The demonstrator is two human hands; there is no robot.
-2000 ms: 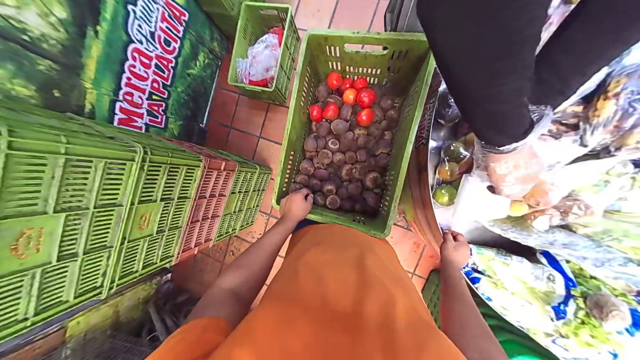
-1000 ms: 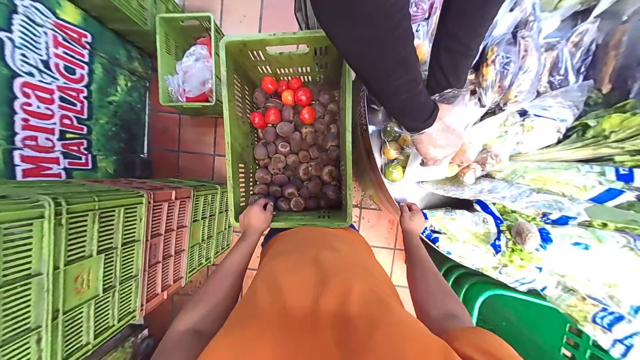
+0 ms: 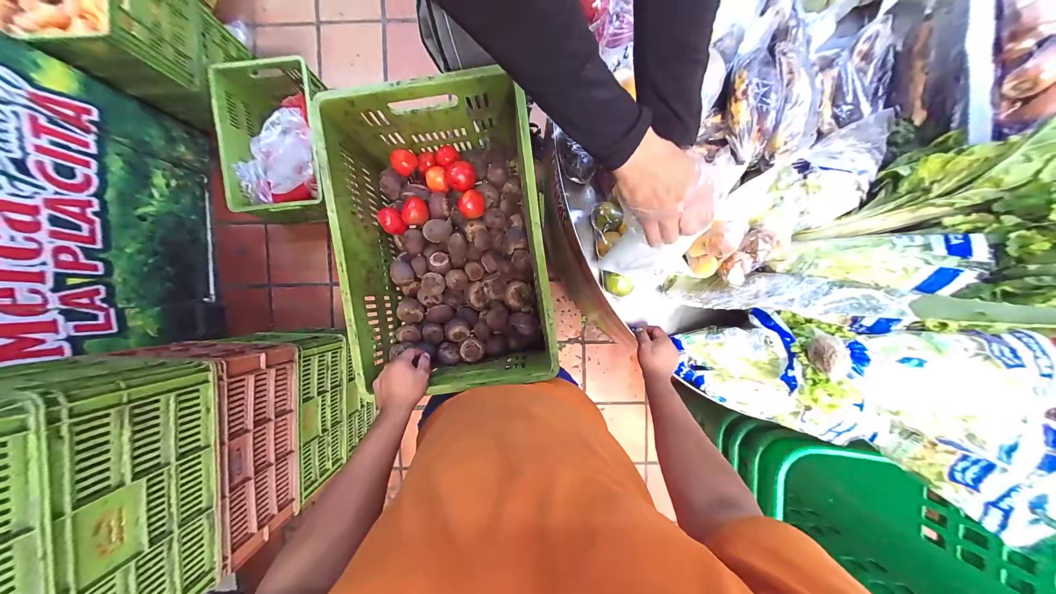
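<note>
My left hand [image 3: 403,379] grips the near left corner of a green plastic crate [image 3: 345,272]. Inside the crate lie many dark round beets [image 3: 456,280], with several red tomatoes [image 3: 462,175] on top towards the far end. My right hand [image 3: 657,353] has its fingers curled at the curved metal edge of the produce display [image 3: 590,309], beside bagged greens [image 3: 734,359]. Whether those fingers hold the edge or only rest on it, I cannot tell.
A co-worker's hands [image 3: 660,186] reach over the display with a clear plastic bag. Stacked green and red crates [image 3: 256,445] stand at the left. A small crate [image 3: 219,132] holds a plastic bag. A darker green basket [image 3: 858,495] sits at the lower right.
My left hand stays on the crate's near left corner. My right hand remains by the display edge. The co-worker's hands have stayed over the display. The view has shifted between frames.
</note>
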